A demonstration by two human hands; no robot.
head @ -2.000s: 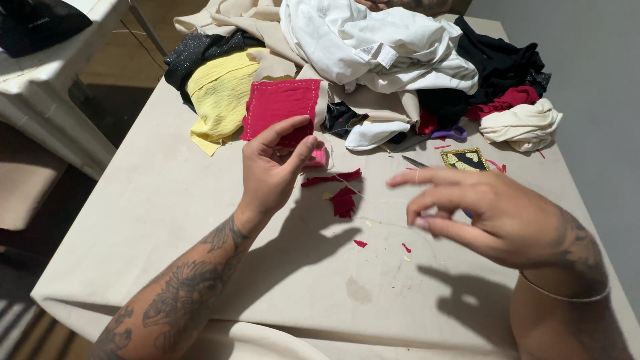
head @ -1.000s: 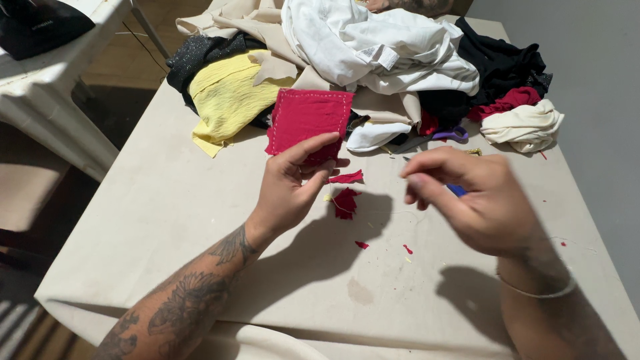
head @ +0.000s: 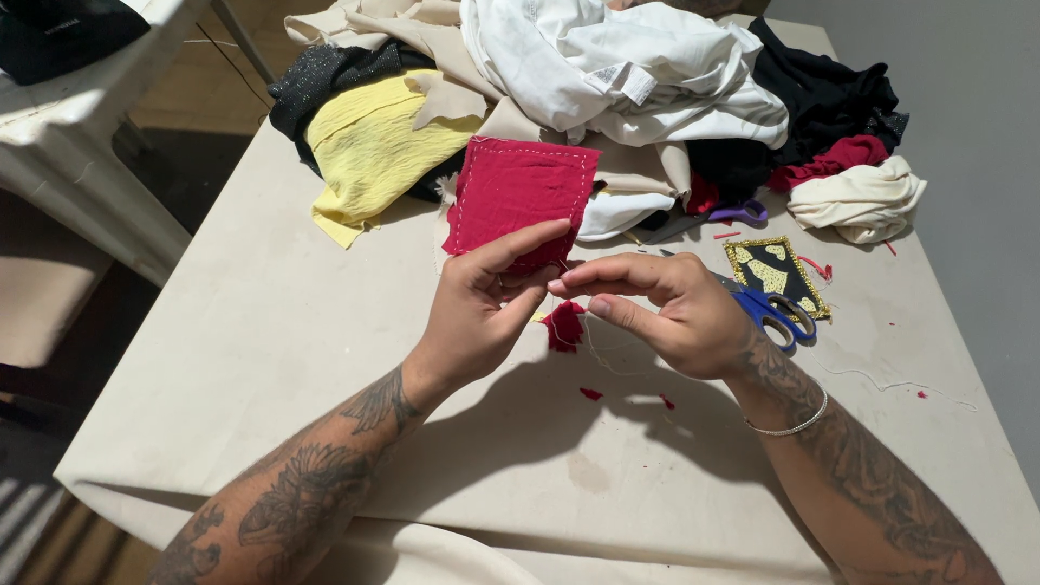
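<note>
My left hand [head: 487, 305] grips the lower edge of a red fabric square [head: 524, 195], which has pale running stitches along its edges. My right hand [head: 662, 305] is at the square's lower right corner, fingertips pinched together beside my left fingers; a thin pale thread [head: 597, 353] runs near them. Whether a needle is between the fingertips cannot be made out. Below the hands lies a red scrap [head: 565, 327]. Blue-handled scissors [head: 772, 317] lie partly hidden behind my right hand, next to a black and gold patch [head: 776, 275].
Heaped along the cloth-covered table's [head: 284, 390] far side are white fabric [head: 617, 65], yellow fabric [head: 382, 138], black fabric [head: 837, 97] and a cream bundle [head: 857, 199]. Purple-handled scissors [head: 743, 213] lie by the heap. A black iron [head: 69, 36] rests on a white plastic table [head: 89, 101] at left.
My right hand has moved left to the red square and now meets my left hand. The square stays in my left hand, having shifted to the right since the earliest frame.
</note>
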